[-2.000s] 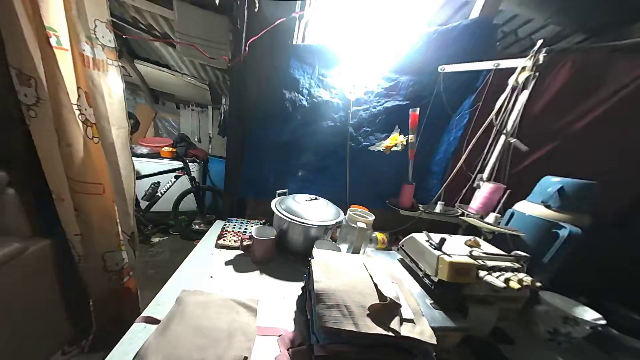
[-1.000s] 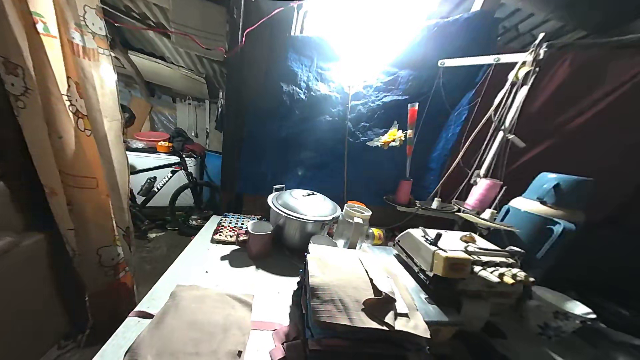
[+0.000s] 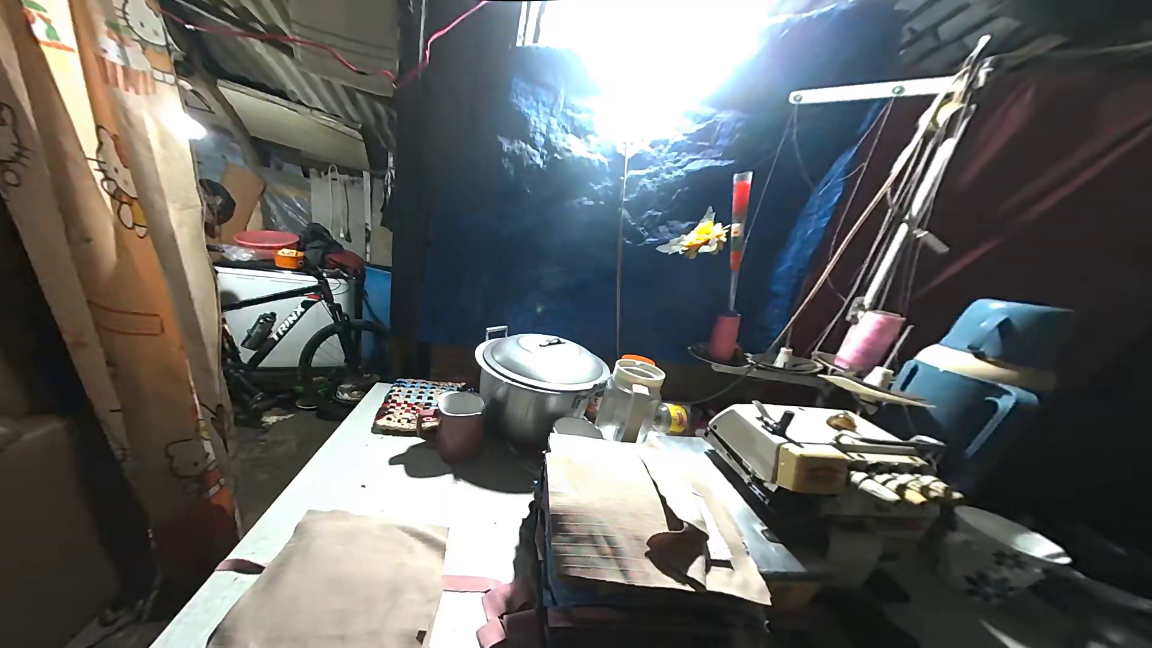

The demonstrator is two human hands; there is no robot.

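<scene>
Neither my left hand nor my right hand shows in the head view. A flat piece of beige fabric lies at the front left of the white table, over a maroon strap. To its right rises a stack of folded cloth with beige fabric on top, one dark curled flap near its middle. Right of the stack stands an overlock sewing machine, with a pink thread cone and a red thread cone on the holders behind it.
At the table's back are a lidded aluminium pot, a mug, a woven mat and a clear pitcher. A blue jug and a bowl stand right. A patterned curtain hangs left; a bicycle stands beyond.
</scene>
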